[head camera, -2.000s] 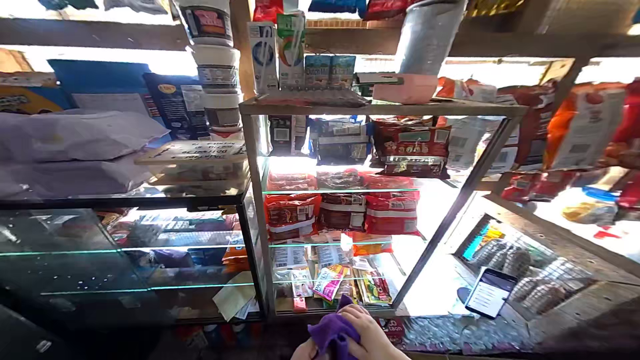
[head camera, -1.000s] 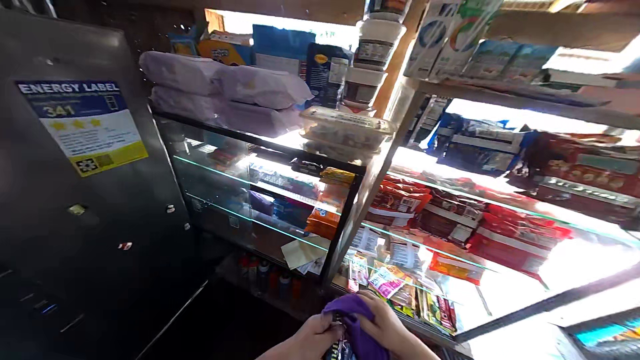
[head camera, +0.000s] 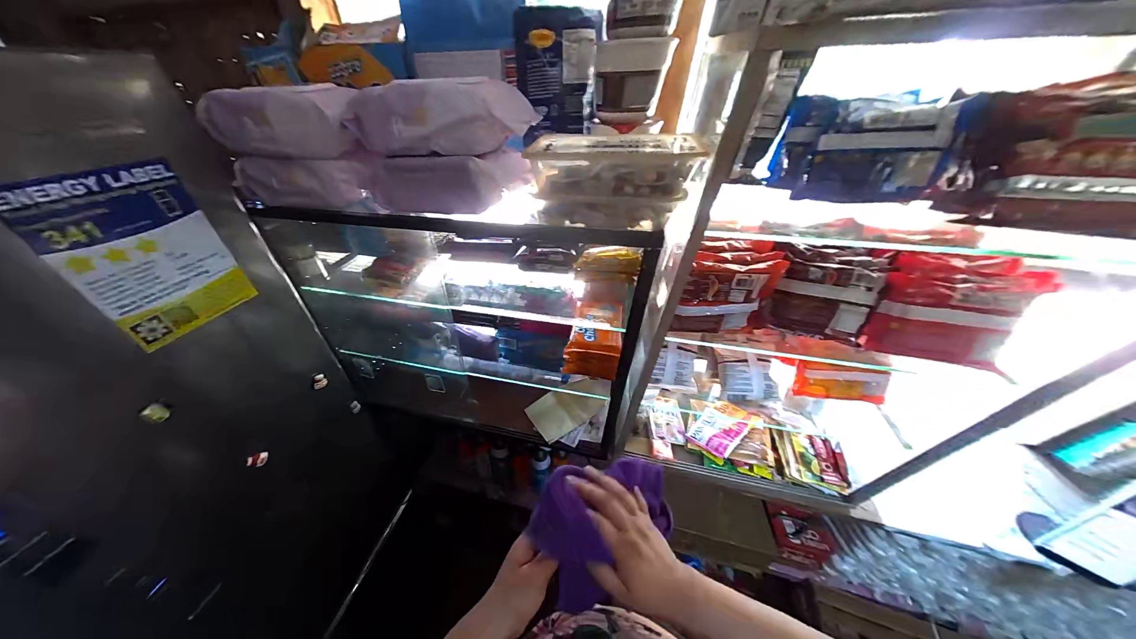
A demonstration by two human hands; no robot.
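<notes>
A bunched purple cloth (head camera: 568,524) is between my two hands at the bottom middle of the head view. Around its lower left edge my left hand (head camera: 522,572) is closed, the thumb lying against the fabric. My right hand (head camera: 628,540) lies over the cloth's right side with its fingers slightly spread on it. Part of the cloth stands up beyond the right fingers. Just past the hands is the lower frame of a glass display case (head camera: 652,355), with colourful sachets (head camera: 723,430) on its bottom shelf.
To the left stands a dark metal refrigerator door (head camera: 80,417) with an energy label (head camera: 133,253). A second glass case (head camera: 444,306) carries lilac wrapped packs (head camera: 435,115) and a clear plastic tub (head camera: 612,169). At the lower right lies a phone (head camera: 1096,541). Packaged goods line the shelves.
The view has swung left, bringing the refrigerator in. Both hands stay on the purple cloth; the right hand now lies flatter over it, and the cloth is more spread out.
</notes>
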